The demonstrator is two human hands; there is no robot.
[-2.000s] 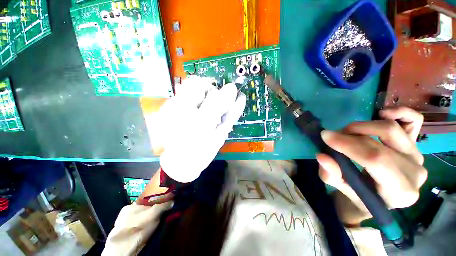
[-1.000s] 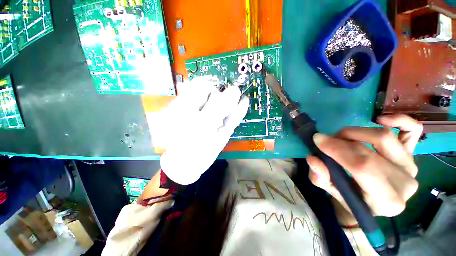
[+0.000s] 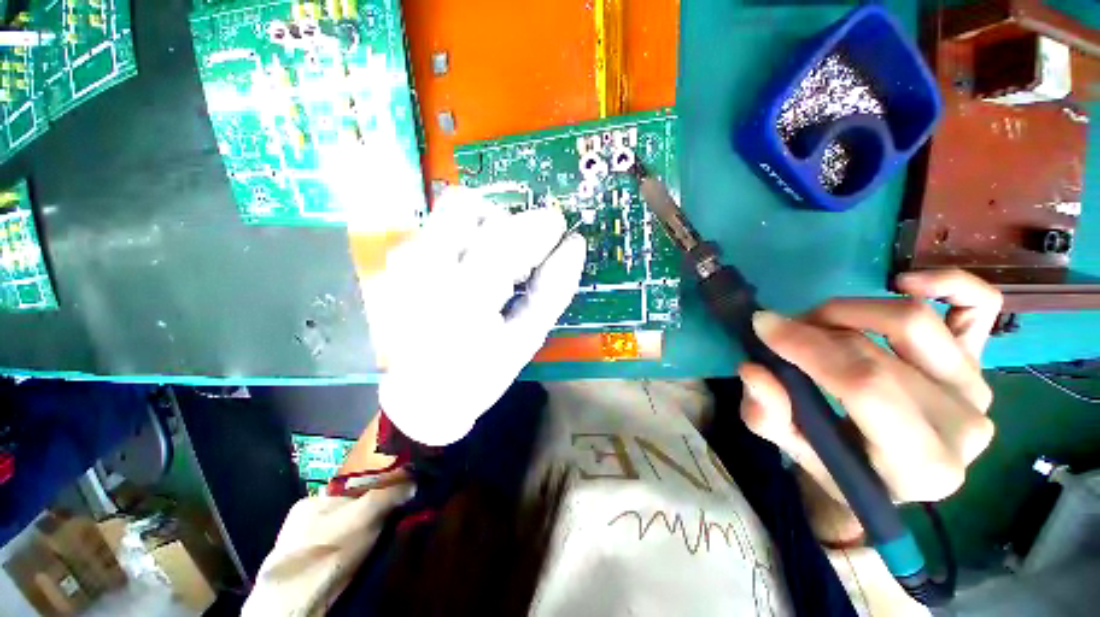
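Observation:
A green circuit board (image 3: 619,289) lies on the orange mat, with round white-ringed components near its top edge. My left hand (image 3: 464,307), in a white glove, covers the board's left part. Its fingertips pinch a thin strand, likely solder wire (image 3: 559,246), that points at the board. My right hand (image 3: 887,392) is bare and holds the soldering iron (image 3: 784,364) like a pen. The iron's tip is at the board's upper right, just beside the ringed components. Whether the tip touches the board is hard to tell.
A second board (image 3: 302,115) lies to the left, with more boards at the far left. The orange mat (image 3: 519,60) carries a shiny amber strip. A blue solder tray (image 3: 899,115) with silvery bits stands at the upper right, beside a reddish-brown fixture (image 3: 983,181).
My right hand and the iron's handle have moved left, while the tip stays near the ringed components. My left fingers have shifted slightly, and more of the strand shows. The view has shifted slightly.

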